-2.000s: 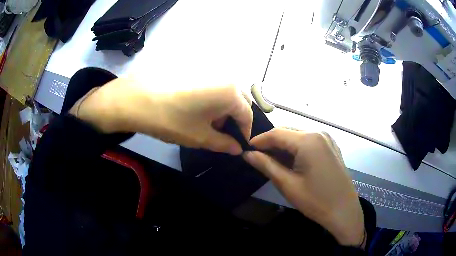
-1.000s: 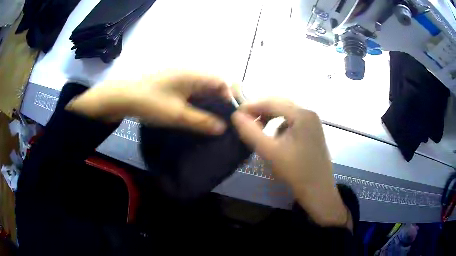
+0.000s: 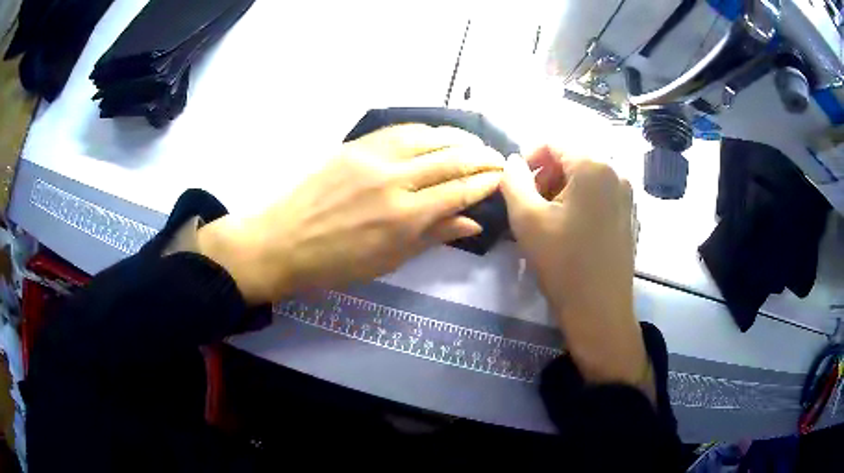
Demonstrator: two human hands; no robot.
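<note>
A black cut piece [image 3: 481,231] lies on the white machine table below and left of the machine head. My left hand [image 3: 370,199] lies over it, palm down, fingers stretched towards the right and pressing on it. My right hand [image 3: 574,217] pinches the right edge of the piece between thumb and bent fingers, close to the left fingertips. Much of the piece is hidden under the left hand. The fold at the fingertips is too small to tell.
The sewing machine head [image 3: 713,65] with its tension dial [image 3: 666,171] is at the upper right. A stack of cut pieces [image 3: 162,60] is upper left, and a loose black pile [image 3: 768,222] is on the right. A ruler [image 3: 416,337] runs along the front edge; snips [image 3: 819,393] lie far right.
Both hands have moved the black piece from the table's front edge up onto the table, nearer the machine head. The left hand now lies flat over it. The view has shifted somewhat.
</note>
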